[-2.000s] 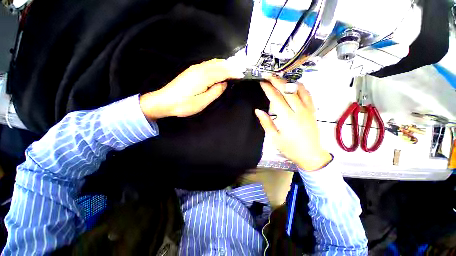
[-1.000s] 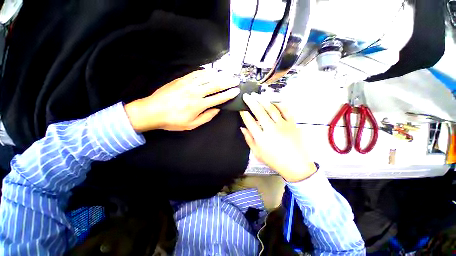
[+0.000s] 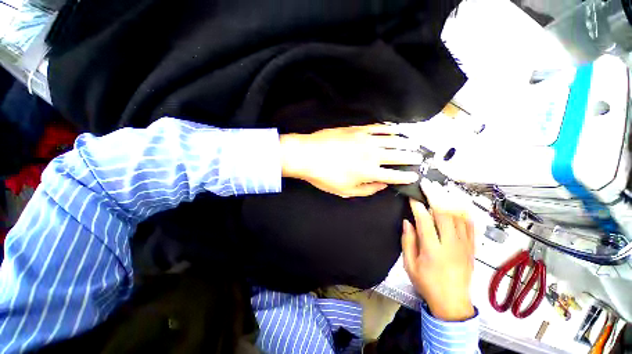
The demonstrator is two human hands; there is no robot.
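A large black cloth (image 3: 298, 238) lies on the white table from the left to the centre and hangs over the front edge. My left hand (image 3: 350, 160) lies flat on it, fingers pointing right, their tips beside the presser foot (image 3: 425, 164). My right hand (image 3: 443, 252) rests at the cloth's right edge with its fingertips just below the presser foot. A small greyish part of the cloth shows between the two hands. Neither hand visibly pinches the cloth. The white sewing machine (image 3: 533, 124) with a blue stripe stands at the right.
Red-handled scissors (image 3: 517, 285) lie right of my right hand. Small brassy pieces (image 3: 563, 301) and a tan piece (image 3: 542, 330) lie beyond them. Orange-handled tools (image 3: 604, 336) are at the lower right. The table's front edge (image 3: 513, 340) runs below them.
The view has turned, so the machine now appears tilted at the right and the scissors lower. Both hands remain at the presser foot, with the left hand flatter on the cloth.
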